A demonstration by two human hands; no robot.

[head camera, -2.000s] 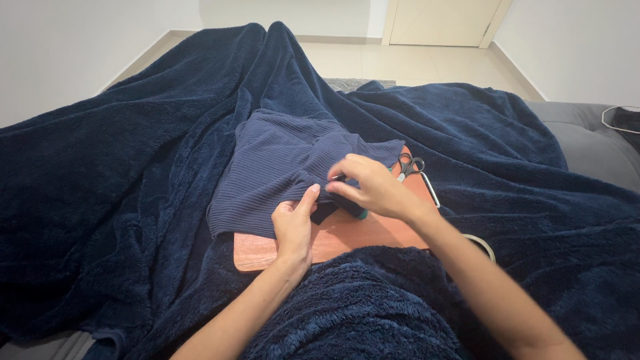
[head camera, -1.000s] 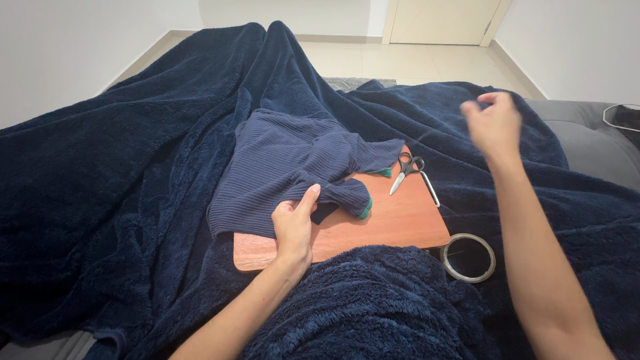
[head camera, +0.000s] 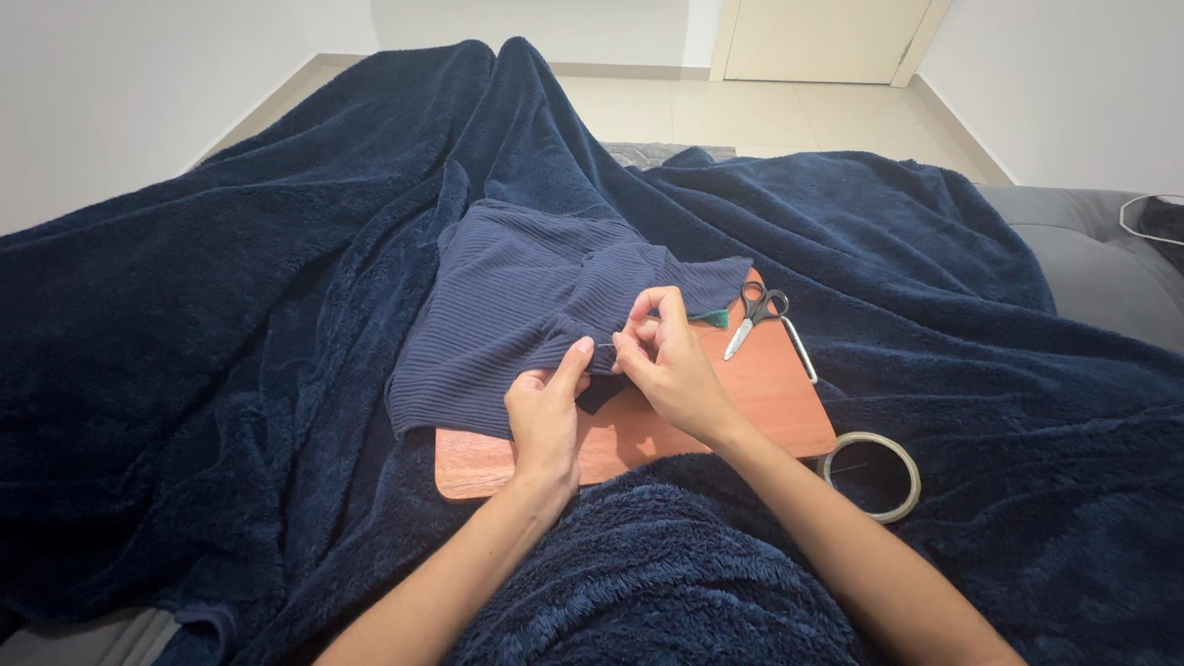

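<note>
A blue ribbed knit garment (head camera: 518, 305) lies over a reddish wooden board (head camera: 768, 398) on my lap. My left hand (head camera: 546, 416) pinches the garment's near edge between thumb and fingers. Just to its right, my right hand (head camera: 671, 365) holds a thin sewing needle (head camera: 605, 345) at its fingertips, against the cloth edge. A green patch (head camera: 714, 319) shows under the garment. Scissors with black handles (head camera: 754, 314) rest on the board's right side, blades slightly apart and pointing toward me. Any thread is too fine to make out.
A dark blue plush blanket (head camera: 925, 305) covers my legs and surrounds the board. A roll of tape (head camera: 911, 462) lies at the board's near right corner. The board has a metal handle (head camera: 800, 350) on its right. A grey couch section (head camera: 1073, 240) is at the right.
A second ago my right hand was raised out to the right, away from the garment; it has come back beside my left hand. My left hand has kept its hold.
</note>
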